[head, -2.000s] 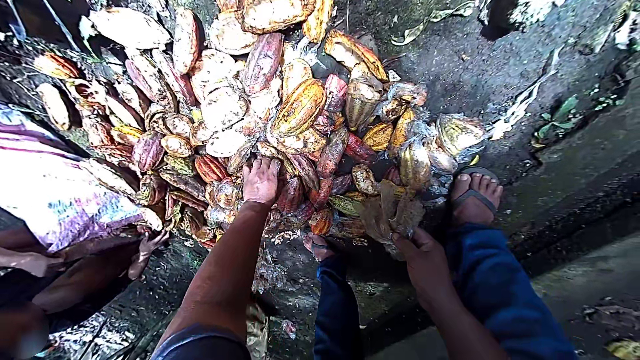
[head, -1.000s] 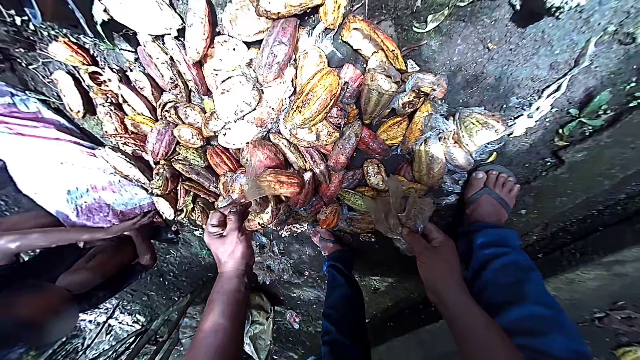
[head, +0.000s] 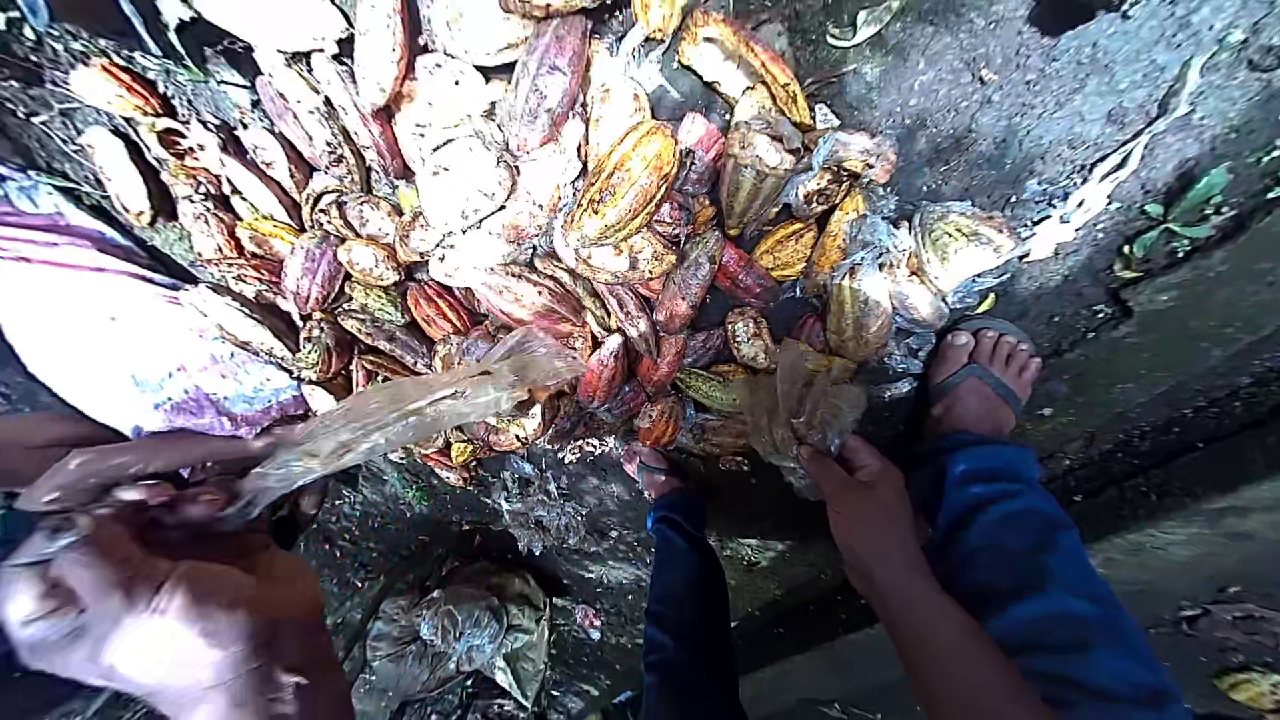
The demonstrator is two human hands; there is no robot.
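Note:
My left hand (head: 170, 600), blurred and close to the camera at the lower left, is closed on a clear plastic sleeve (head: 410, 405). The sleeve stretches up and right across the near side of a heap of cacao pods (head: 625, 185). Its end by my fingers is blurred. In my right hand (head: 865, 500), a bunch of crumpled plastic (head: 800, 400) is pinched, just above the right near edge of the heap. The pods are yellow, red and brown; several at the right have clear plastic around them.
Another person's arm (head: 60, 450) reaches in at the left, beside a white and purple cloth or sack (head: 130, 340). My sandalled foot (head: 980, 380) stands right of the heap. A crumpled bag (head: 465, 630) lies on the ground below. Green leaves (head: 1185, 220) grow at the right.
My left hand has moved from the pods toward the lower left, and the plastic sleeve now stretches from it. My right hand has kept hold of the crumpled plastic.

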